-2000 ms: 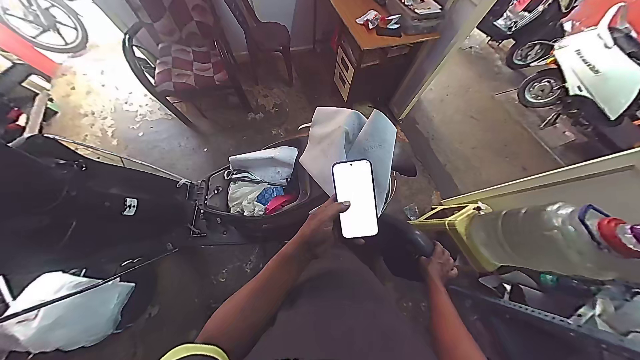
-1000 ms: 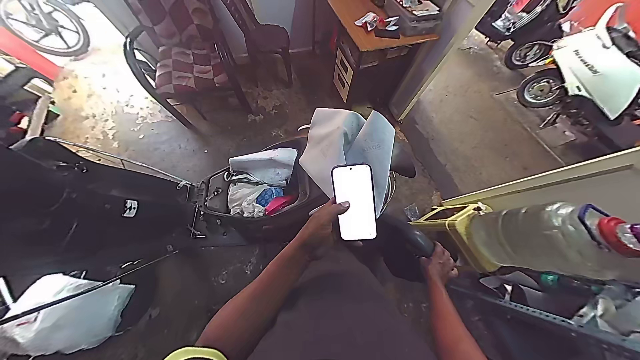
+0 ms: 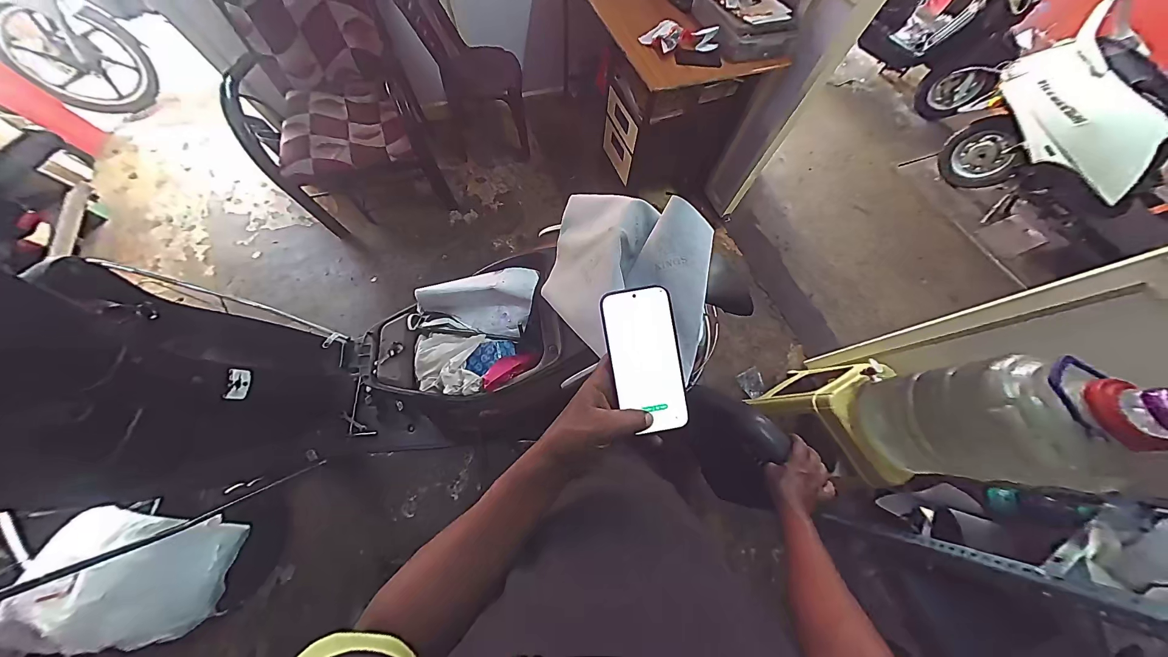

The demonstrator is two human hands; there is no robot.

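Observation:
My left hand (image 3: 589,411) holds a smartphone (image 3: 644,351) upright, its thumb on the lower part of the bright white screen, where a small green mark shows. My right hand (image 3: 801,474) lies against the end of a dark rounded part (image 3: 744,443), perhaps a scooter's handlebar; its fingers are partly hidden. Behind the phone, pale grey sheets (image 3: 598,233) drape over a scooter. Left of them the scooter's storage bay (image 3: 394,351) stands exposed, with a folded grey sheet (image 3: 479,297), white plastic bags (image 3: 447,360) and a pink item (image 3: 506,370) inside.
A checked armchair (image 3: 333,132) and a wooden desk (image 3: 652,55) stand ahead. At right are a yellow stand (image 3: 844,411) with a large clear water bottle (image 3: 967,415) and a metal shelf edge (image 3: 985,557). A white bag (image 3: 119,575) lies lower left; a white scooter (image 3: 1086,119) stands upper right.
The left thumb has moved down to the lower part of the phone's screen, where a small green mark has appeared. The right hand stays in place.

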